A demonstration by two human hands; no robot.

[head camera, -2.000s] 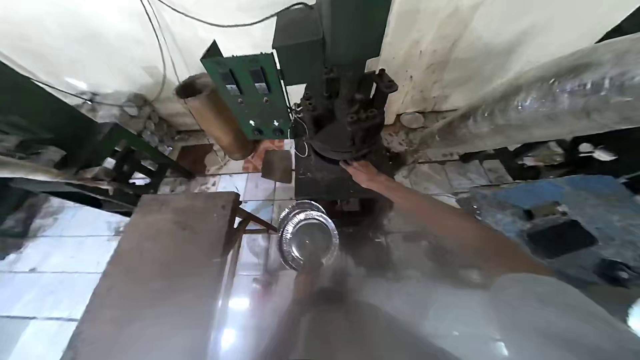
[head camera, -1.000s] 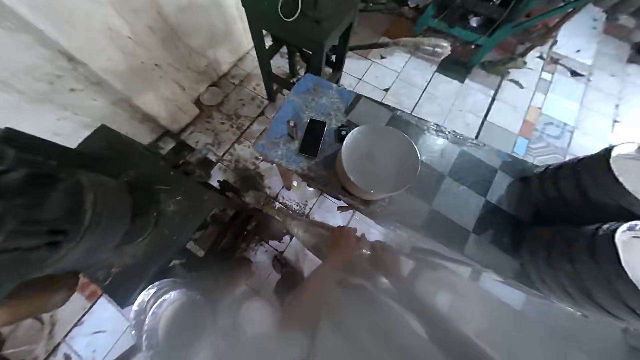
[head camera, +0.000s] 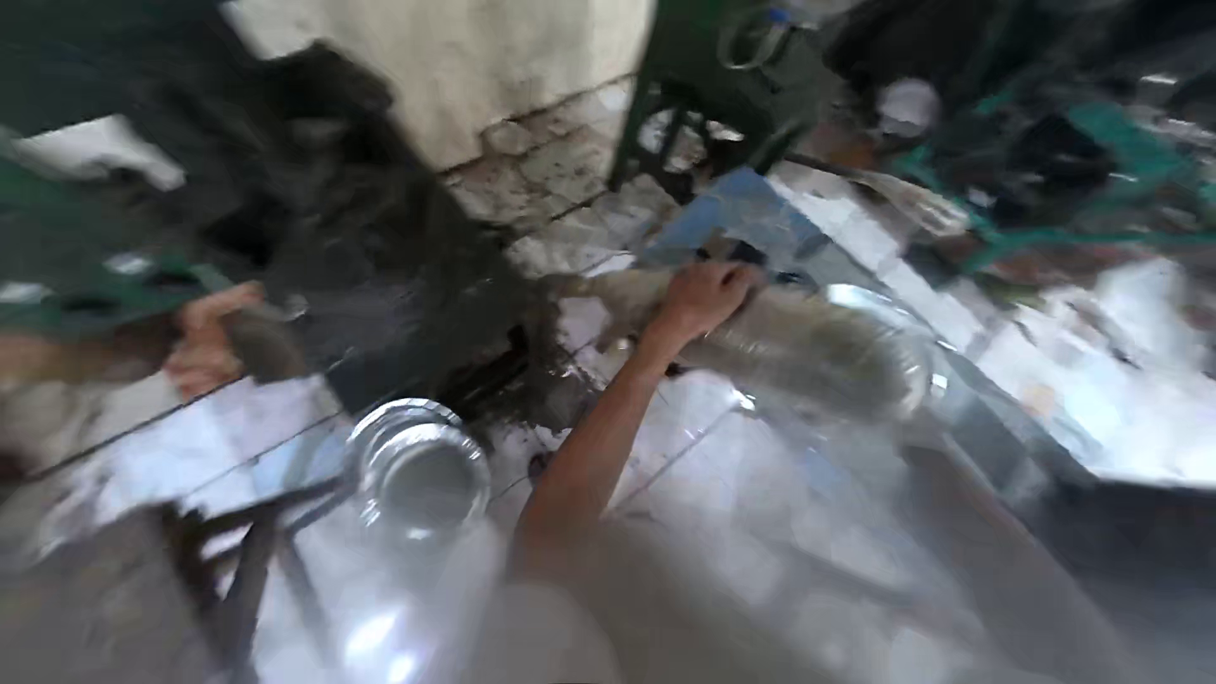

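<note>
A long roll wrapped in clear plastic (head camera: 826,356) slants across the middle, tapering at its left end. My right hand (head camera: 708,296) is curled over its narrower part, with the forearm rising from the bottom centre. At the left, my left hand (head camera: 209,342) is beside a blurred grey-brown part near the dark machine (head camera: 380,275); whether it grips that part is unclear. Two shiny round rims, apparently nested metal pans (head camera: 427,480), lie between my arms, lower down. Motion blur hides the fingers' details.
A dark-legged table (head camera: 85,598) stands at the lower left. Behind the roll are a blue board (head camera: 741,214) and a pale round rim (head camera: 864,299). Green machine frames (head camera: 1130,142) occupy the upper right. White floor tiles (head camera: 684,427) show below the roll.
My right hand, at the machine two seconds ago, is now on the plastic-wrapped roll, where it also was one second ago. The view has swung right and partly back.
</note>
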